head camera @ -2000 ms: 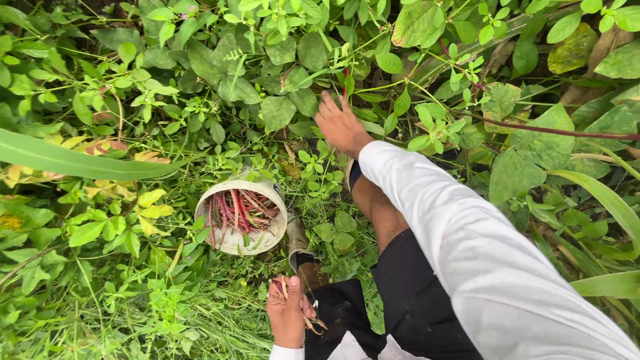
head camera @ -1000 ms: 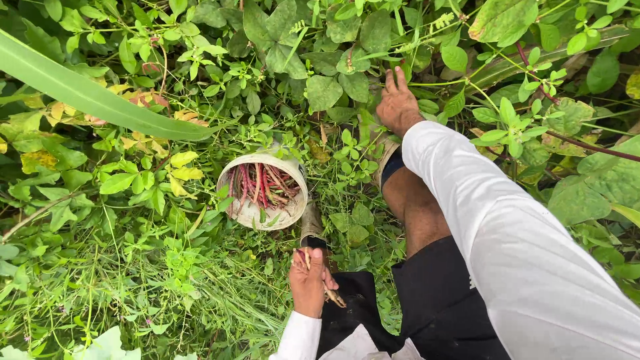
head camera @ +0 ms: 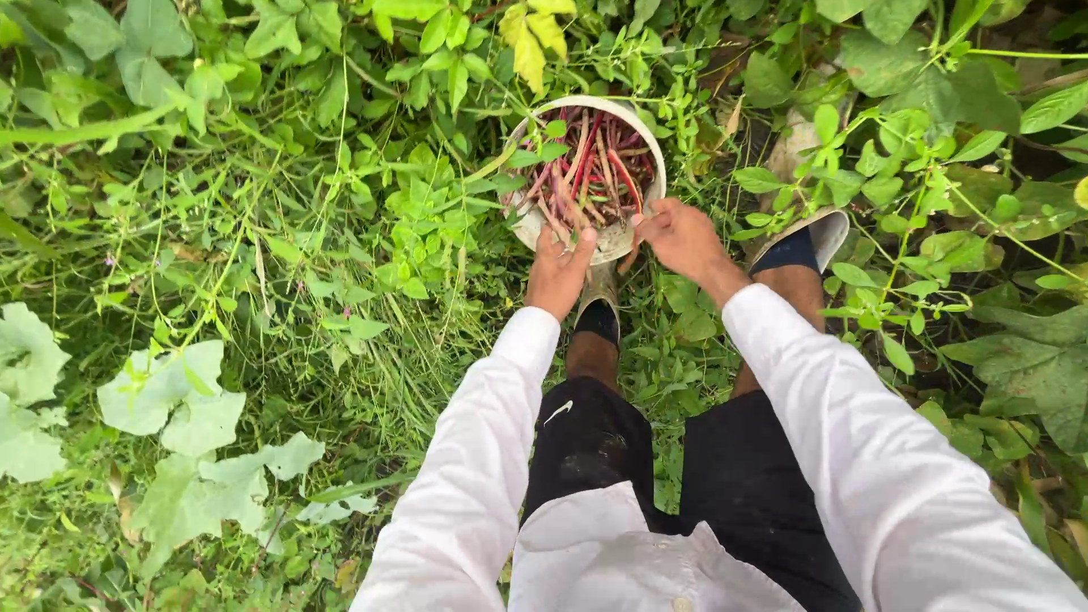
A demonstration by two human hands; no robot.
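A round white plastic bucket [head camera: 661, 174] stands among the plants, with many long red, purple and tan bean pods [head camera: 586, 161] inside. My left hand [head camera: 561, 270] is at the bucket's near rim, its fingertips at the ends of some pods; whether it grips them is unclear. At the right side of the rim is my right hand [head camera: 682, 240], thumb and forefinger pinched together at the end of a red pod. A brownish pod or stem hangs just below those fingers, outside the bucket.
Dense green vines and weeds surround the bucket. Large pale lobed leaves [head camera: 170, 399] lie at the left, and leafy stems [head camera: 909, 221] reach over my right boot [head camera: 807, 240]. My left boot [head camera: 601, 289] stands just below the bucket.
My right hand has left the leaves at the upper right and come to the bucket. My left hand, earlier holding pods below the bucket, has moved up to its rim. The view has shifted.
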